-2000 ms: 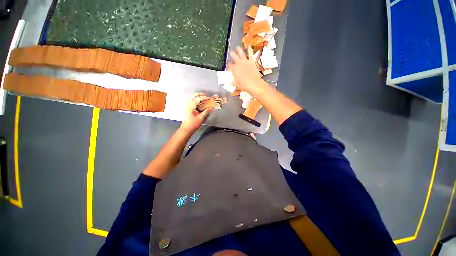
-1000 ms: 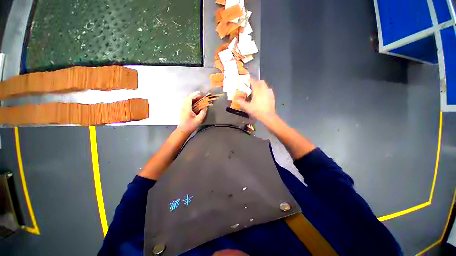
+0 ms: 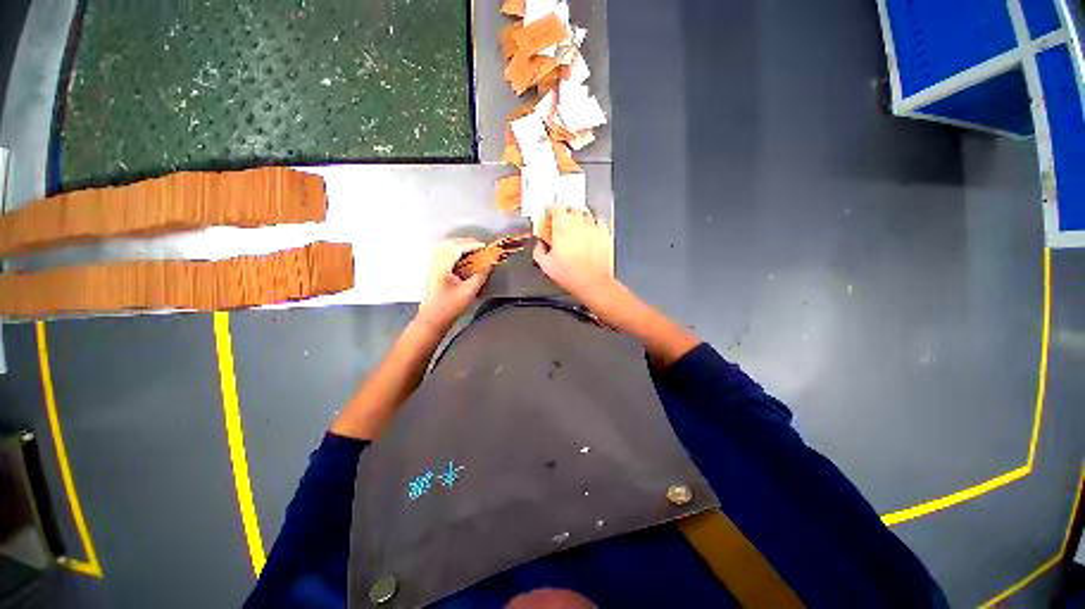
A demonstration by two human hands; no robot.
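Note:
My left hand [image 3: 449,282] is shut on a small stack of orange-brown cut pieces [image 3: 485,257], their layered edges fanned unevenly toward the right. My right hand [image 3: 575,252] is just right of the stack, at the lower end of the loose pile, with its fingers bent. Whether it holds a piece cannot be told. The loose pile of cut pieces [image 3: 544,149], some orange-tan and some white, runs along the right ledge, away from me. Two long rows of pieces on edge, a far one [image 3: 179,203] and a near one [image 3: 202,278], lie on the front ledge at the left.
The speckled green textured bed [image 3: 274,77] lies beyond the silver-grey ledge [image 3: 387,220]. My dark apron [image 3: 512,440] is close against the ledge's front edge. Grey floor with yellow lines lies around, and blue panelled units [image 3: 958,54] stand at the upper right.
My right hand has moved left from the pile's right side, closer to the stack in my left hand. Earlier it was farther up the pile. The view has shifted, and the black bar is no longer visible.

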